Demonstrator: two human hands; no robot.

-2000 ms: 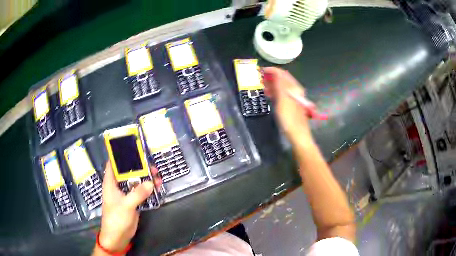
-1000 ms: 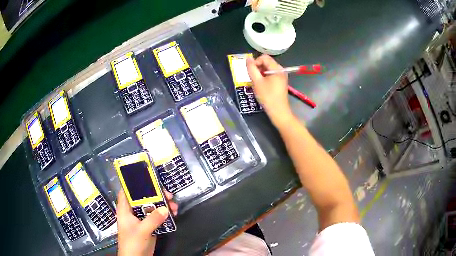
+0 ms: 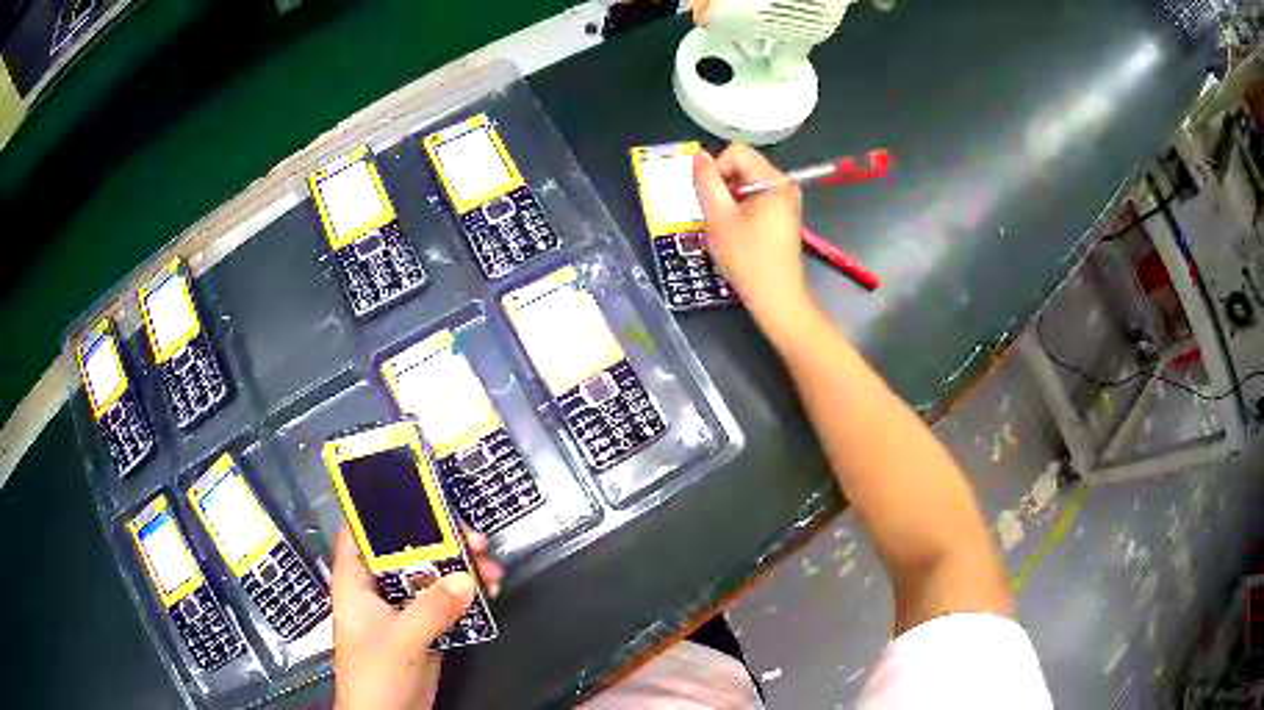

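Observation:
My left hand [image 3: 402,610] holds a yellow-framed keypad phone [image 3: 398,502] upright, thumb on its keypad; its screen is dark. My right hand [image 3: 756,222] grips a pen [image 3: 818,175] with a clear or white barrel and red end. That hand is over the upper right side of a second phone [image 3: 686,272] lying on the mat right of the tray; its screen is bright white. The pen's tip is hidden by my fingers. A clear blister tray [image 3: 298,354] holds two rows of phones with white screens. The held phone is above the tray's front edge.
A red marker pen [image 3: 840,260] lies on the dark green mat [image 3: 998,194] right of my right hand. A cream fan [image 3: 749,86] stands behind it. A pale rail [image 3: 548,45] and green belt [image 3: 264,83] run behind the tray. Metal frames stand beyond the right edge.
The right hand has moved from the phone's edge to over its screen, and the red marker shows separately on the mat. The left hand still holds the dark-screen phone. The view has shifted slightly.

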